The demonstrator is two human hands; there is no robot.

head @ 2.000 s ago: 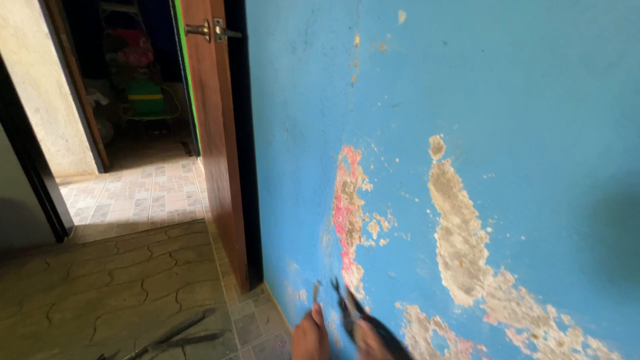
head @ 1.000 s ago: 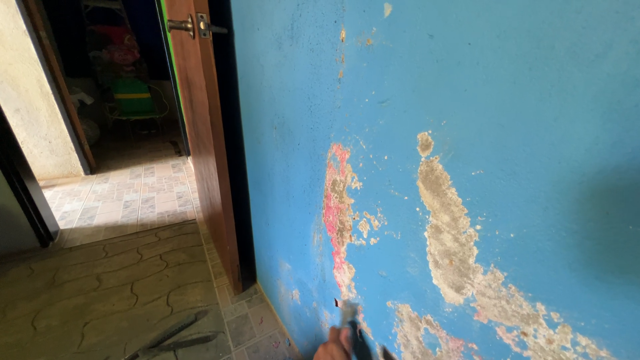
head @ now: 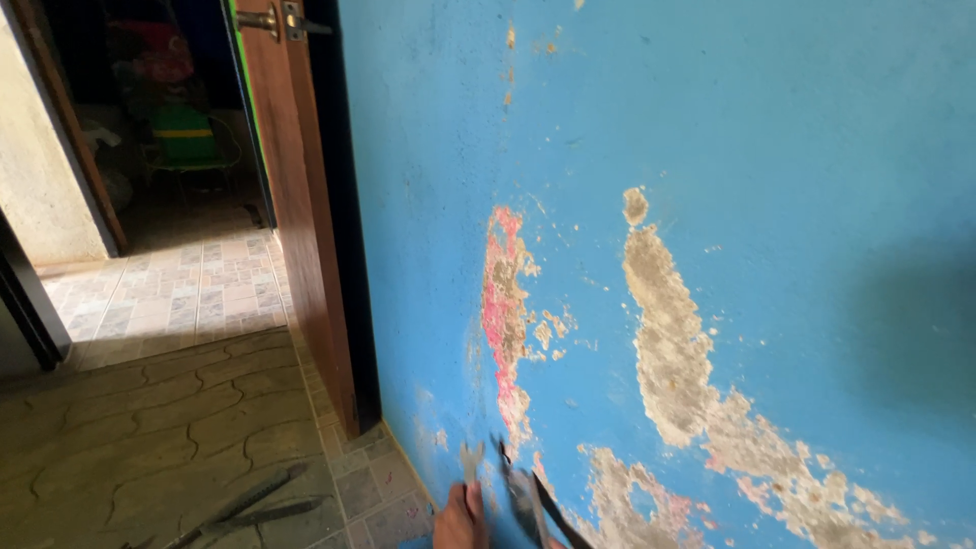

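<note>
At the bottom centre, my left hand (head: 460, 518) grips a small metal tool with a forked tip (head: 472, 460), which looks like an open-end wrench, pointing up before the blue wall. To its right, a dark metal hand tool (head: 522, 496), blurred, its kind unclear, slants up to the left. Only a bit of my right hand (head: 557, 543) shows at its lower end, at the frame's edge. Just above the tools, a flaked strip of pink and grey plaster (head: 505, 320) runs up the blue painted wall (head: 579, 137).
A brown wooden door (head: 305, 191) with a metal knob stands ajar on the left. Dark bar-like tools (head: 252, 499) lie on the patterned floor (head: 152, 427) at lower left. More bare plaster (head: 671, 343) shows on the right. A green chair (head: 183, 137) stands beyond the doorway.
The two tools, close together and blurred one second ago, now stand apart, with the forked tip visible again beside the dark tool.
</note>
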